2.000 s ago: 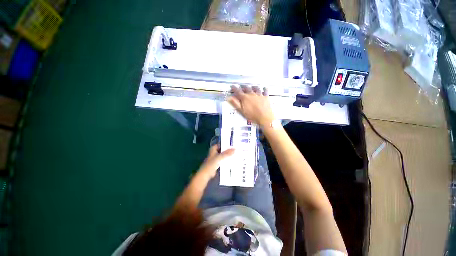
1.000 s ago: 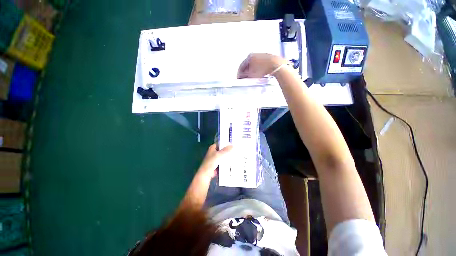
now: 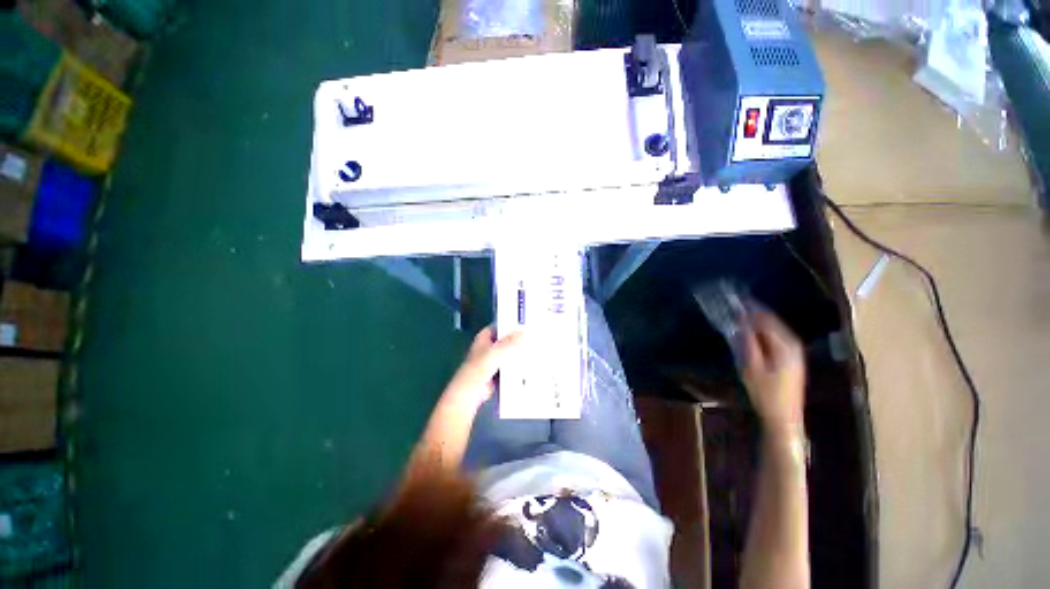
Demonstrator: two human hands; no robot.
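The white product box [image 3: 541, 345] in clear film lies over my lap, its far end at the front edge of the white bar sealer [image 3: 484, 138]. My left hand [image 3: 489, 357] holds the box by its left side. The sealing arm is down, and the sealing strip is hidden. My right hand [image 3: 774, 357] is off the sealer to the right, blurred, and pinches a small clear film offcut [image 3: 721, 307] above the dark space beside the table.
The blue-grey control box [image 3: 760, 98] stands at the sealer's right end. An open brown scrap carton [image 3: 679, 460] is beside my legs. A black power cord [image 3: 938, 311] runs over the cardboard-covered table [image 3: 904, 403]. Film-bagged items [image 3: 956, 58] lie at the top right.
My right hand has left the sealing arm and moved right and towards me, now with the film offcut in its fingers. My left hand stays on the box.
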